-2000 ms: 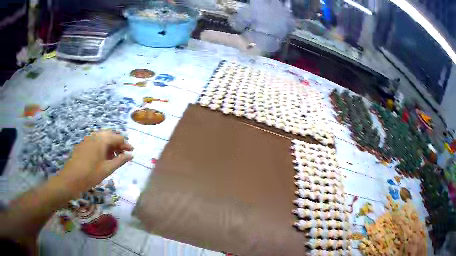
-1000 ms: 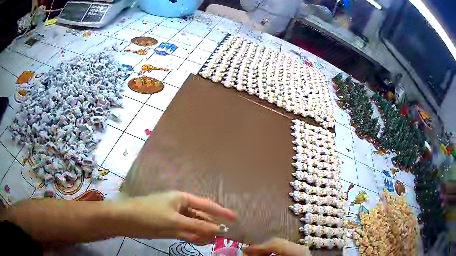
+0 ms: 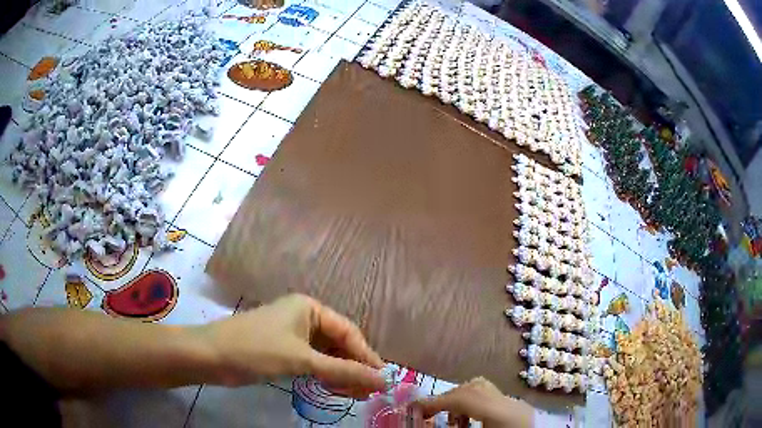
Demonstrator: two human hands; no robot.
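My left hand (image 3: 305, 344) is at the near edge of the brown board (image 3: 376, 217), pinching a small grey-white piece (image 3: 389, 373) between thumb and fingertips. The piece is just above a small pinkish cup (image 3: 393, 410), cut off by the bottom edge. My right hand (image 3: 480, 403) is low in the picture, its fingertips at the cup's right side; whether they hold anything is too blurred to tell. Assembled whitish figures (image 3: 551, 276) stand in tight rows along the board's right side.
Loose grey-white pieces (image 3: 117, 134) lie at the left, loose peach pieces (image 3: 656, 368) at the lower right. A far block of figures (image 3: 485, 79) stands beyond the board. Dark green pointed pieces (image 3: 677, 196) stand at the right. The cloth has food drawings.
The view has tilted down. My left hand went from the grey-white heap to the near board edge and now holds a piece over the cup. My right hand has come in beside it.
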